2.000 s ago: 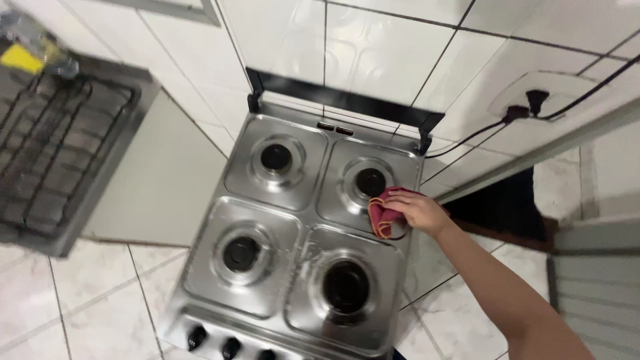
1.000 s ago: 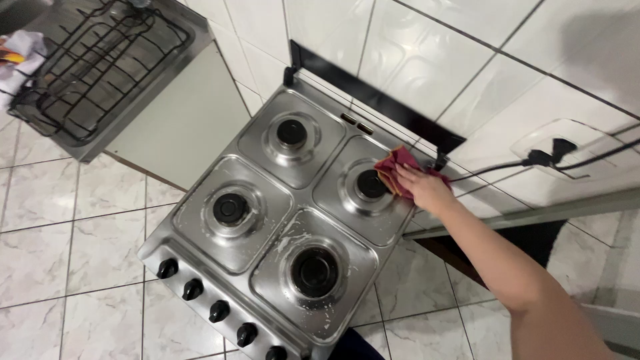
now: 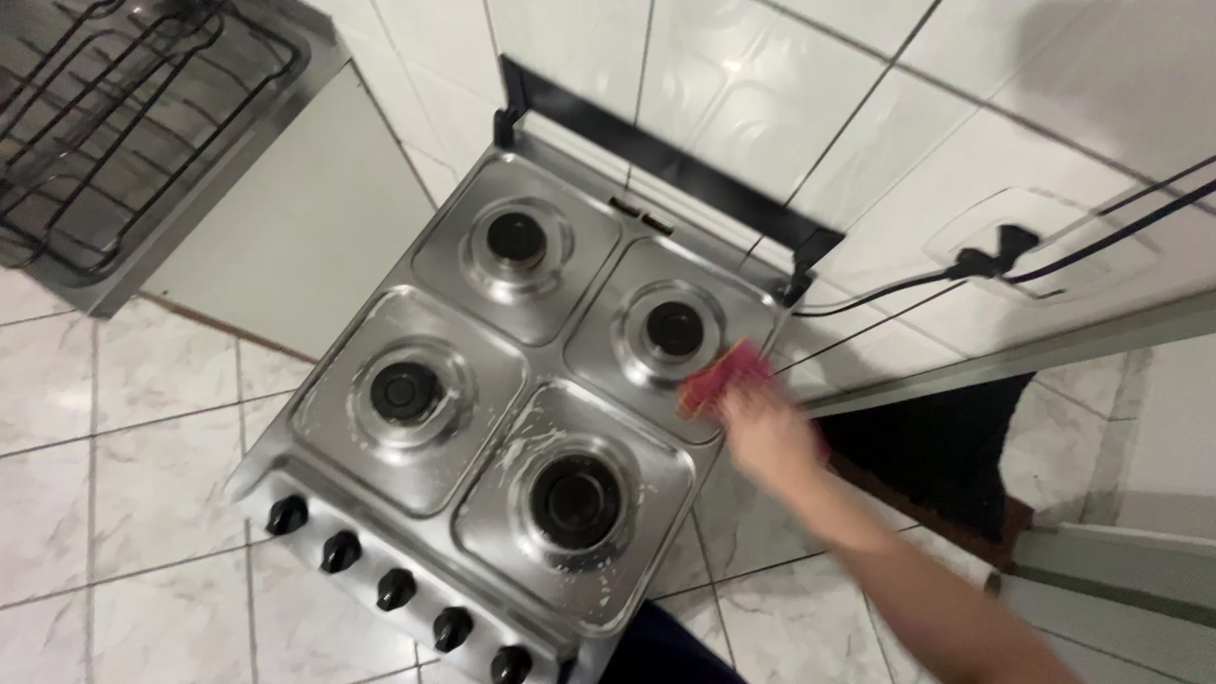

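Observation:
My right hand, somewhat blurred, holds a red cloth with orange edging against the right edge of a stainless steel stove top. The cloth lies just beside the back right burner. Whitish streaks and spots mark the steel around the front right burner, with fewer by the front left burner. The back left burner is farther off. No pot grates sit on the burners. My left hand is out of view.
Black wire grates rest on the steel sink counter at upper left. Black control knobs line the stove's front. A power cord runs to plugs on the tiled wall. A dark mat lies at right.
My right hand and the cloth have moved from the back right burner's far side toward the right edge of its panel. The whitish marks on the front panels remain.

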